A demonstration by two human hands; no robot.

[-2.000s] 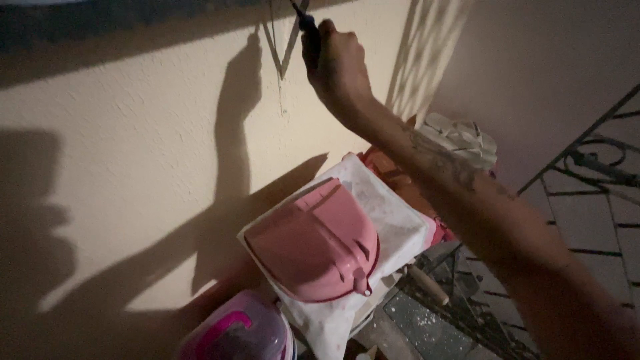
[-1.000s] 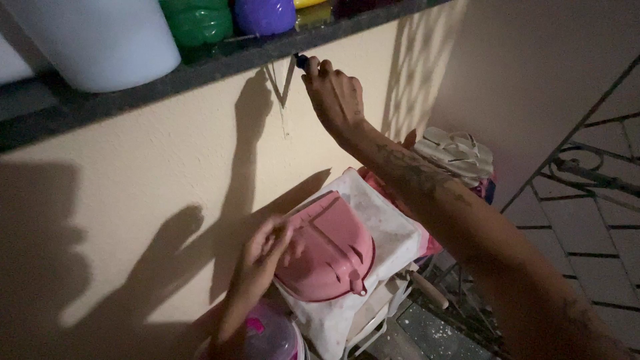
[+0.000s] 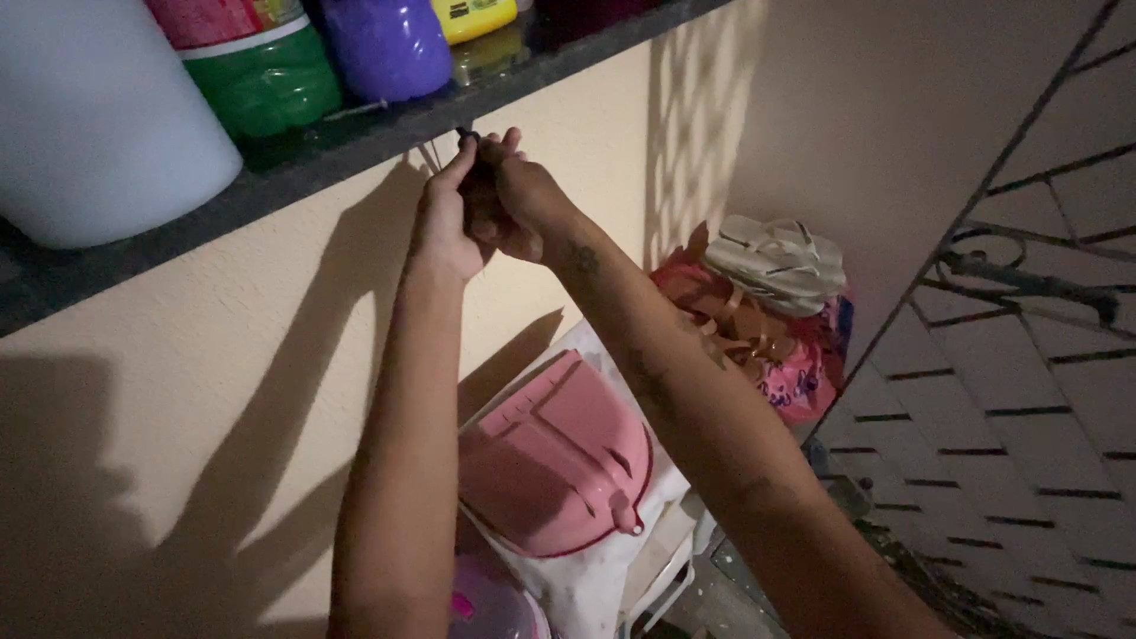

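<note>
Both my hands meet just under the edge of a dark stone shelf (image 3: pixel 355 155), against a cream wall. My right hand (image 3: pixel 524 200) is closed around a small dark object (image 3: pixel 467 137), too hidden to name, whose tip shows near the shelf's underside. My left hand (image 3: pixel 451 213) touches the same object from the left, its thumb and fingers close to my right fingers. Thin strips or cords (image 3: pixel 431 156) hang beside the fingertips. Below my hands a pink plastic dustpan (image 3: pixel 559 453) lies on a white cloth (image 3: pixel 577 577).
On the shelf stand a white container (image 3: pixel 106 124), a green bottle (image 3: pixel 266 80), a purple bottle (image 3: pixel 386 44) and a yellow one (image 3: pixel 475 18). Pale flip-flops (image 3: pixel 777 262) rest on a pink bag (image 3: pixel 799 386). A metal railing (image 3: pixel 1003 138) runs along the right. A lidded tub (image 3: pixel 497 603) sits low.
My left hand has come up from beside the dustpan to join my right hand under the shelf edge. Two seconds ago it was out of view.
</note>
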